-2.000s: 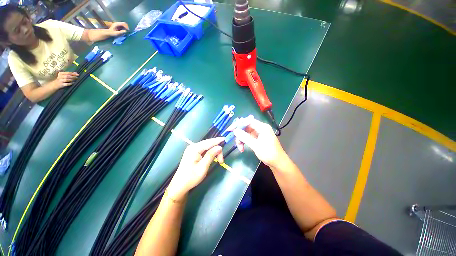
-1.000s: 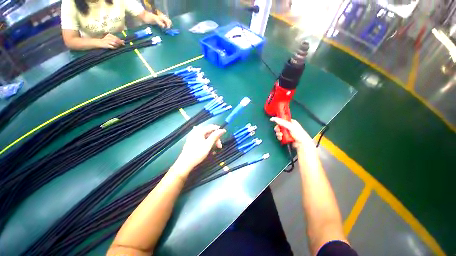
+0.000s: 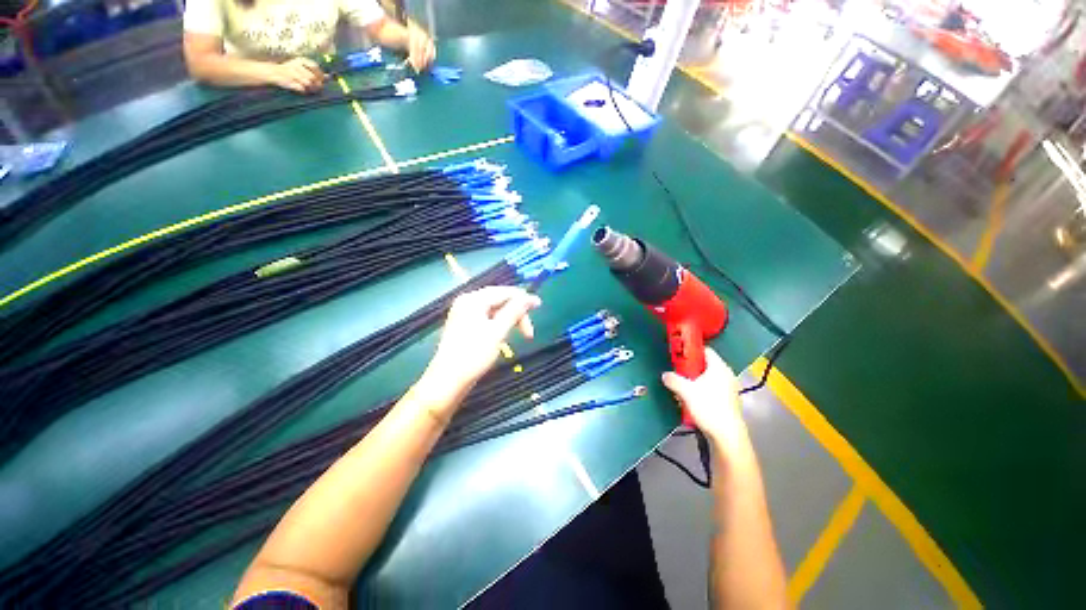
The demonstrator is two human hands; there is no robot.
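My left hand (image 3: pixel 486 331) holds a black cable near its end. The cable's blue sleeve (image 3: pixel 572 242) points up and right, with a silvery lug at its tip. My right hand (image 3: pixel 707 393) grips the red handle of the heat gun (image 3: pixel 687 307). The gun's silver nozzle points up and left towards the blue sleeve, a small gap apart. A bundle of black cables with blue ends (image 3: pixel 592 338) lies below my left hand, and a single blue-ended cable (image 3: pixel 617 398) lies nearer me.
More cable bundles (image 3: pixel 393 215) lie to the left, one with a yellow-green band (image 3: pixel 279 267). A blue parts bin (image 3: pixel 554 134) and a clear plastic bag (image 3: pixel 519 73) are at the far side. A person (image 3: pixel 280 30) handles cables across the bench. The gun's cord (image 3: pixel 715 265) crosses the bench edge (image 3: pixel 822 297).
My right hand has taken the heat gun and swung its nozzle left towards the sleeve. My left hand has raised one cable end off the bundle. The view has shifted.
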